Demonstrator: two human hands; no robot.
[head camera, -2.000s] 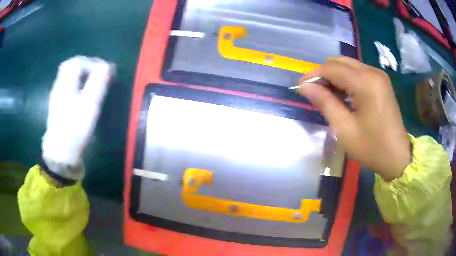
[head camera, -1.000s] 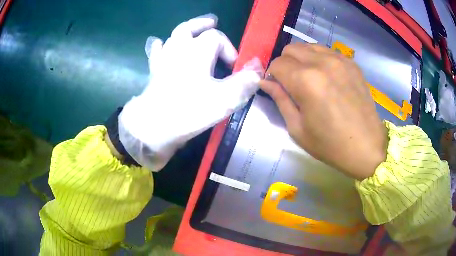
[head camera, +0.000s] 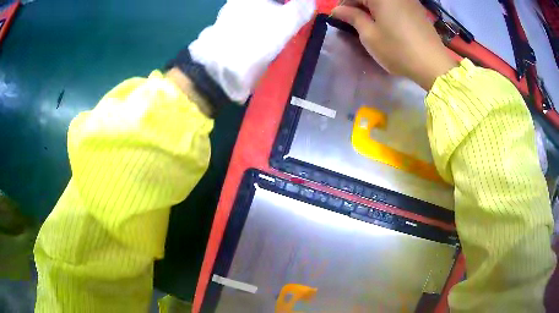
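Note:
Two silver-grey display panels with black borders lie on a red foam tray (head camera: 257, 128). The upper panel (head camera: 368, 85) and the lower panel (head camera: 331, 257) each carry an orange flex cable and a white strip at the left. My gloved left hand (head camera: 245, 43) is at the top edge, fingers cut off by the frame, beside the upper panel's top left corner. My bare right hand (head camera: 392, 30) is bent over that same corner, fingertips close together at the black border. Whether it holds the thin tool cannot be told.
A green mat (head camera: 79, 55) lies to the left. Black clips (head camera: 453, 27) and white-topped panels (head camera: 484, 18) on red boards stand at the upper right. My yellow sleeves cover much of both sides.
Both hands have moved from the lower panel's top left corner up to the upper panel's top left corner. The view has shifted, showing more of the upper panel's left edge.

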